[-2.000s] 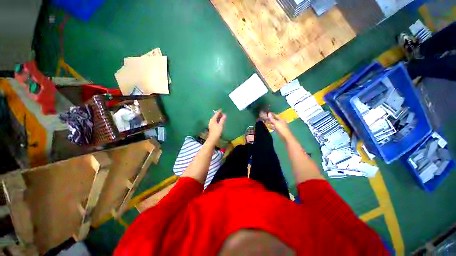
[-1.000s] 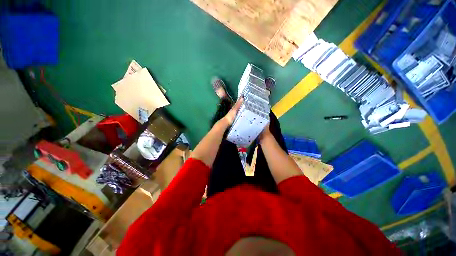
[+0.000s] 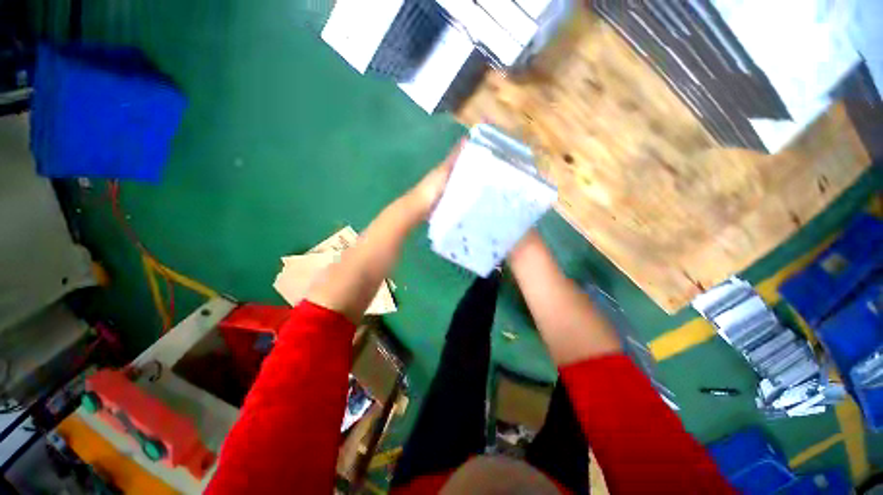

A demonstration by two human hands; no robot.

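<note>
A nested stack of silver-grey sheet-metal parts (image 3: 491,205) is held up in front of me near the pallet's left edge. Its near end is a pale flat face with small dark spots. My left hand (image 3: 441,184) grips its left side. My right hand (image 3: 526,251) is at its lower right side, with the fingers mostly hidden behind the stack. The wooden pallet top (image 3: 620,193) lies ahead and to the right. It bears metal stacks at its far left corner (image 3: 426,58) and a larger one at the right (image 3: 707,77).
A row of loose parts (image 3: 760,338) lies on the floor at right, with a dark pen-like tool (image 3: 719,392) beside it. Blue bins (image 3: 842,280) stand at the right edge. A blue box (image 3: 106,114), cardboard (image 3: 315,271) and equipment with a red piece (image 3: 145,425) are at left.
The stack has moved up and forward in both hands, from above the legs to beside the pallet. The view has shifted, bringing the pallet and its stacks closer.
</note>
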